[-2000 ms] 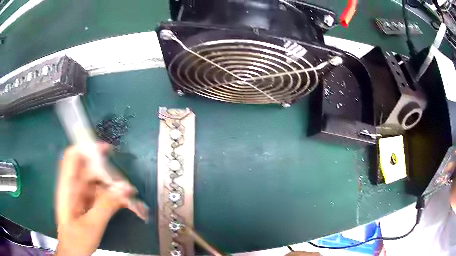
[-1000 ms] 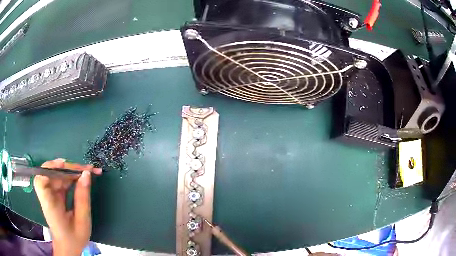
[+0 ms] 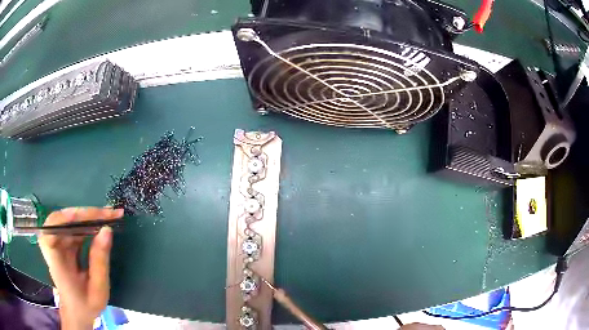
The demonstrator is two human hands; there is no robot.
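My left hand [image 3: 81, 258] holds dark tweezers [image 3: 77, 226] lying level, with their tips at the lower left edge of a loose heap of tiny black leaded components [image 3: 152, 177]. Whether the tips grip a piece cannot be told. The fixture strip [image 3: 242, 229] lies upright in front of me with small round silvery parts [image 3: 248, 247] in its seats. The soldering iron [image 3: 290, 306] comes in from below, its tip beside the strip's right edge near a lower seat. My right hand [image 3: 421, 327] shows only as a sliver at the bottom edge; its fingers are cut off.
A fume fan [image 3: 349, 93] stands centre back, with a waste tray [image 3: 470, 129], iron stand [image 3: 549, 148] and yellow sponge [image 3: 531, 205] to its right. Stacked fixtures [image 3: 71, 100] lie upper left, a solder spool [image 3: 22, 216] far left. A black cable [image 3: 546, 300] runs lower right.
My left hand has moved from beside the strip out left to the component heap, and the tweezers have turned from steep to level. The iron's tip has shifted slightly right, off the strip's lower seat.
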